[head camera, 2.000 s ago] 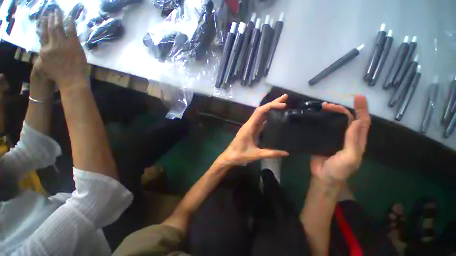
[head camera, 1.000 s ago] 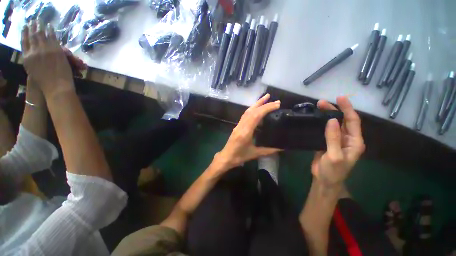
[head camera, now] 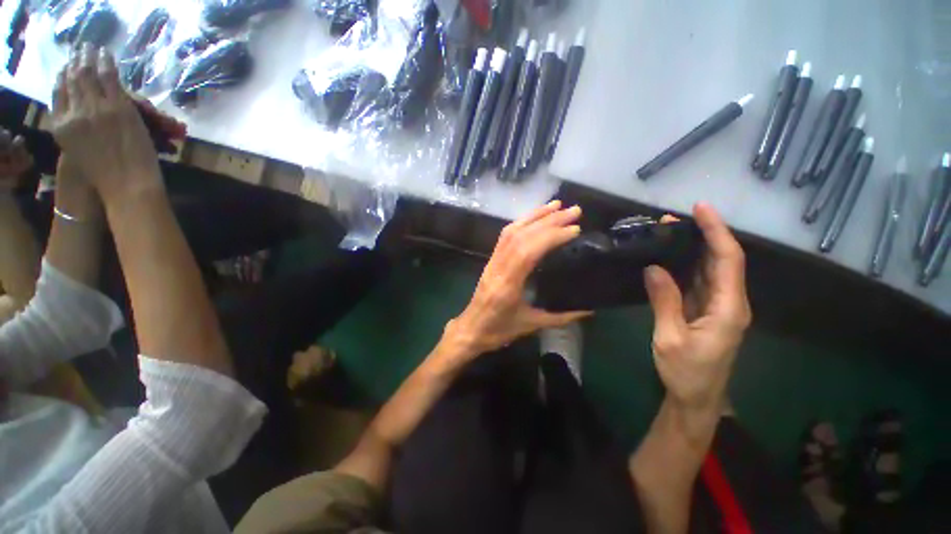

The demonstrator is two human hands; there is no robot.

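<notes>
A black flat device [head camera: 615, 273], perhaps a smartphone, is held between my two hands below the table edge. A small dark, shiny round part [head camera: 634, 223] is on its upper edge. My left hand [head camera: 518, 273] grips its left end, with the fingers on top and the thumb underneath. My right hand [head camera: 701, 302] grips its right end, with the thumb on the near face. The device's lower outline blends into the dark background.
Black rods with white ends [head camera: 508, 115] lie on the white table [head camera: 667, 63], with more at the right [head camera: 831, 146]. Clear bags with dark parts [head camera: 360, 89] lie at the left. Another person's hands [head camera: 110, 125] are at the left edge. Sandals [head camera: 883, 443] stand on the green floor.
The device has tilted and moved slightly left and down. My right thumb has come onto its near face. The other person's hands have moved slightly down and left.
</notes>
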